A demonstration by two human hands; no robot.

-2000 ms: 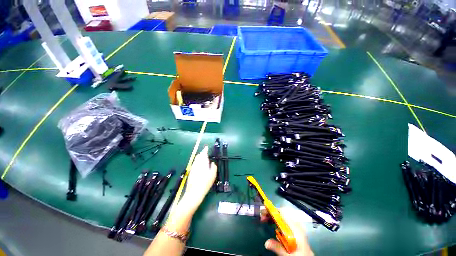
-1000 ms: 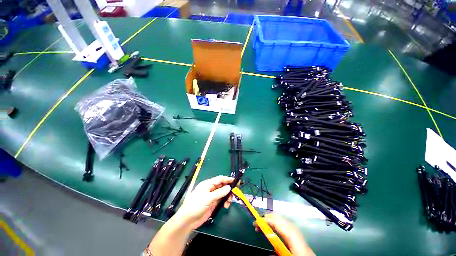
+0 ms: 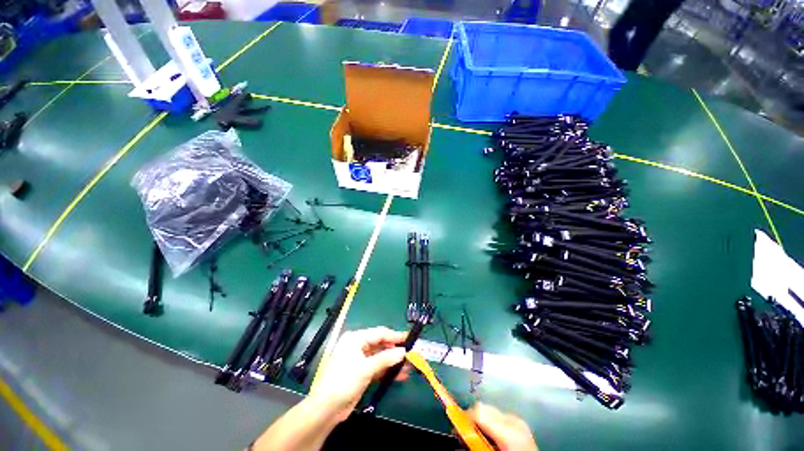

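My left hand (image 3: 357,365) holds a black wire harness (image 3: 383,388) at a slant near the table's front edge. My right hand (image 3: 498,427) is closed around an orange-yellow cable tie gun (image 3: 443,396); its nose touches the harness beside my left fingers. Two harnesses (image 3: 418,277) lie side by side beyond my left hand, a thin tie tail sticking out to the right. Thin black cable ties (image 3: 458,328) lie on and beyond the white measuring strip (image 3: 507,365), right of the held harness. The tie at the gun's nose is too small to make out.
A group of harnesses (image 3: 273,330) lies left of centre, a long harness pile (image 3: 573,238) right, a smaller pile (image 3: 776,352) far right by white paper (image 3: 777,275). A plastic bag (image 3: 198,203), open carton (image 3: 381,181), blue tote (image 3: 533,84) and white stand (image 3: 189,70) stand or lie beyond.
My left hand has come back from the laid-out harnesses and now holds one near the front edge. The gun has moved left onto it. In the last second both hands moved slightly.
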